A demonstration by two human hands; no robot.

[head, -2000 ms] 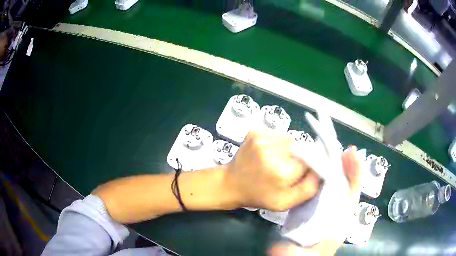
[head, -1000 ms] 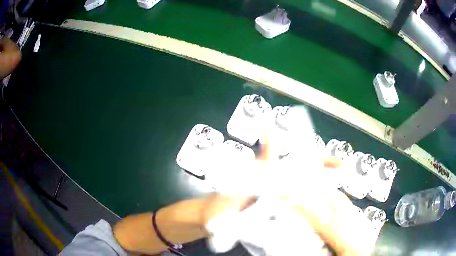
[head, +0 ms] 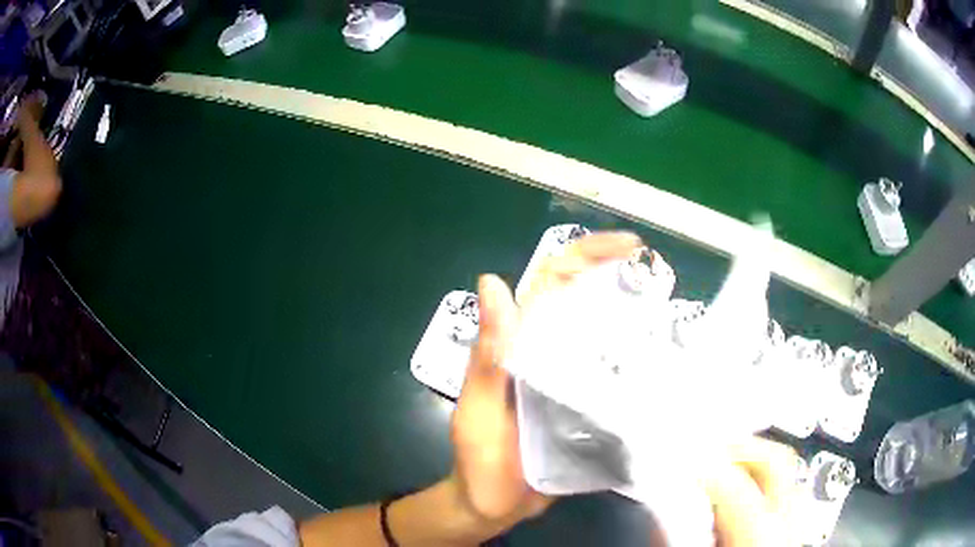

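Note:
My left hand [head: 490,427], with a dark cord at the wrist, grips a white socket adapter [head: 572,436] above the bench. Its shaded side faces me; glare washes out its upper part. My right hand [head: 754,486], partly whited out at the lower right, holds a white cloth [head: 738,305] against the adapter; the exact contact is lost in glare. Behind and beside the hands, several adapters stand pins up on the bench, such as one at the left [head: 438,347] and one at the right [head: 850,395]. Some are partly hidden.
A pale rail [head: 470,144] divides the bench from the green belt [head: 513,64], which carries scattered adapters [head: 650,83]. A clear bottle [head: 925,449] lies at the right edge, below a grey post [head: 925,262]. Another person's arm [head: 37,171] is at the far left.
The belt adapters have shifted right. My left hand, earlier over the cloth, now holds an adapter up with its side showing. The other person's arm has come further into view.

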